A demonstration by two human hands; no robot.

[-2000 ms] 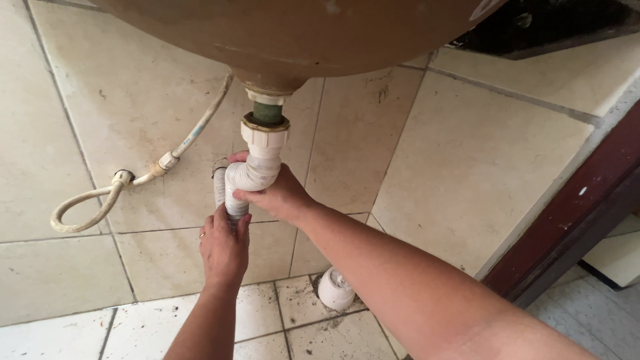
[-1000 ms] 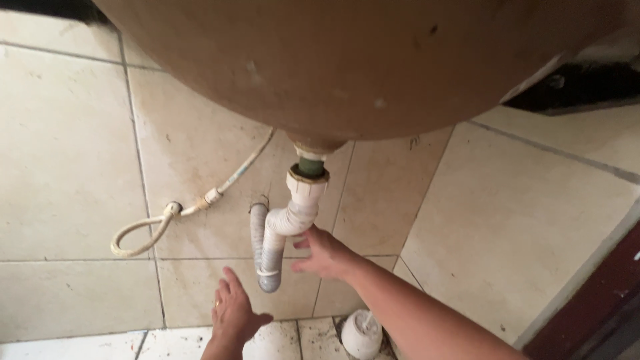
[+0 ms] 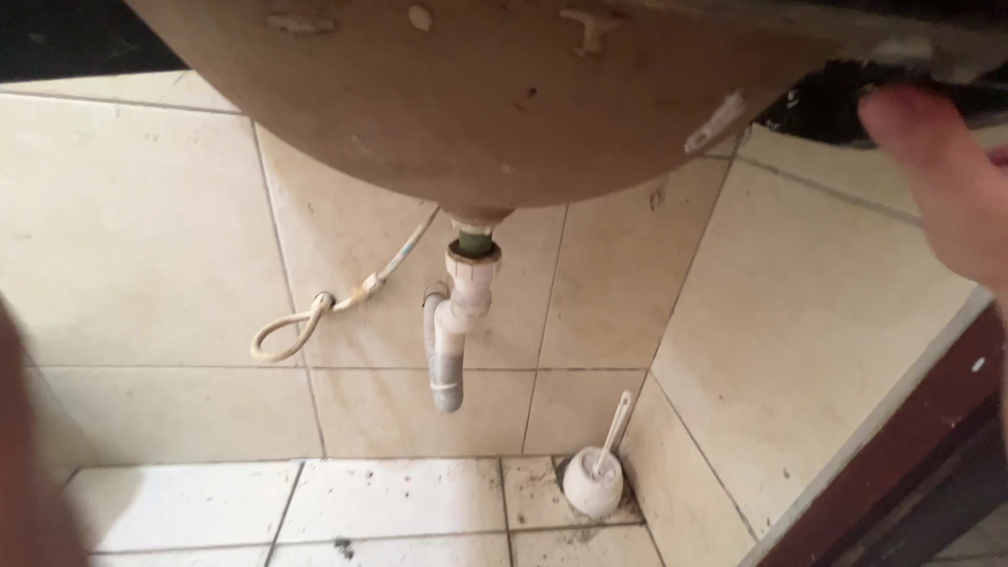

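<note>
The underside of a brown sink basin (image 3: 488, 118) fills the top of the view. From its drain hangs a white flexible drain pipe (image 3: 465, 307), bent into a U with a grey lower part, beside the tiled wall. My right hand (image 3: 933, 165) is raised at the right edge, blurred and partly cut off, near the dark underside of the counter; nothing shows in it. At the left edge only a blurred part of my left arm (image 3: 31, 472) shows; the left hand itself is outside the view.
A looped white supply hose (image 3: 287, 339) comes out of the wall left of the pipe. A white toilet brush holder (image 3: 592, 482) with its brush stands in the floor corner. A dark red door frame (image 3: 890, 449) runs along the lower right.
Both hands were around the drain pipe, then came off it with fingers spread. Now they are far from it, the right one up at the right edge. The pipe hangs unheld.
</note>
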